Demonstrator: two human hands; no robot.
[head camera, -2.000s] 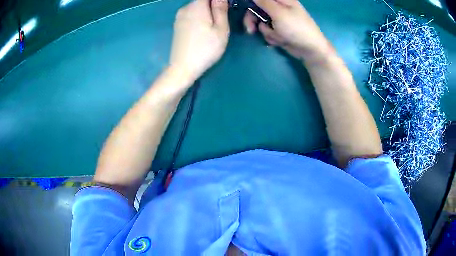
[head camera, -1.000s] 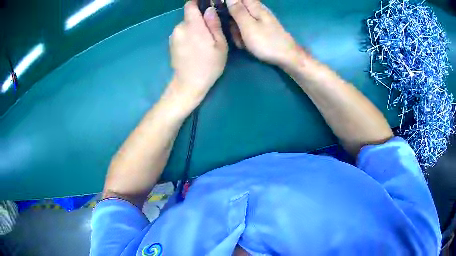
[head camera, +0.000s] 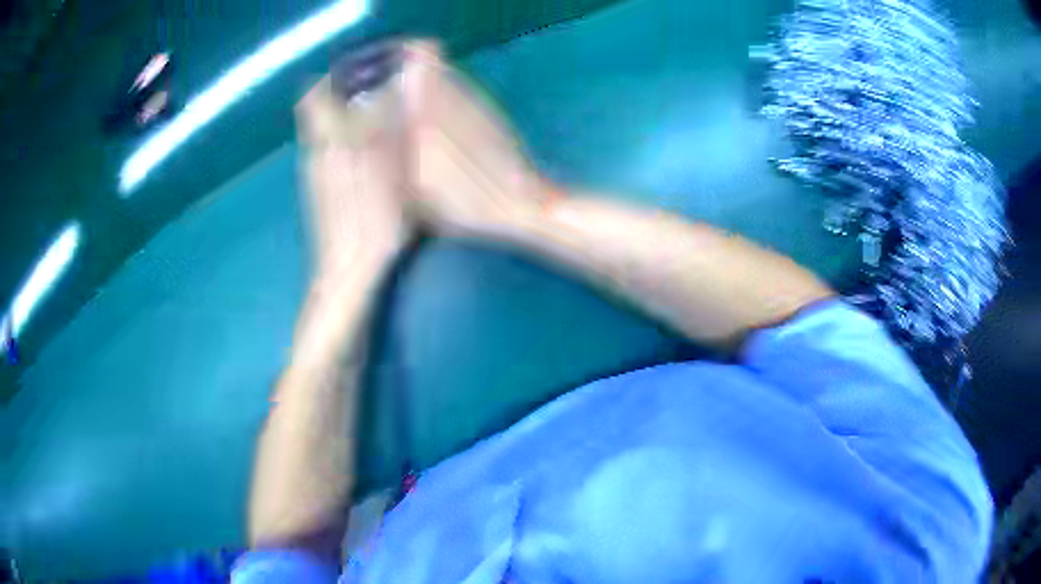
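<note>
The picture is blurred. My left hand (head camera: 352, 171) and my right hand (head camera: 457, 148) are close together at the upper left of centre, both around a black clamp (head camera: 368, 69). Its dark end shows between the fingertips; the rest is hidden by my hands. A thin dark cable (head camera: 400, 388) hangs from below my hands toward my shirt. A small red tip (head camera: 408, 481) shows at its lower end. I cannot tell whether a spring is in my fingers.
A large silvery-blue spring pile (head camera: 890, 126) lies at the right on the green bench top (head camera: 171, 376). A dark conveyor surface (head camera: 69, 126) with white light reflections is at the upper left, with a blurred dark and pinkish object (head camera: 148, 91) on it.
My hands have moved together to the left with the clamp, and lie closer to each other than two seconds ago. The view has shifted and shows more of the conveyor side.
</note>
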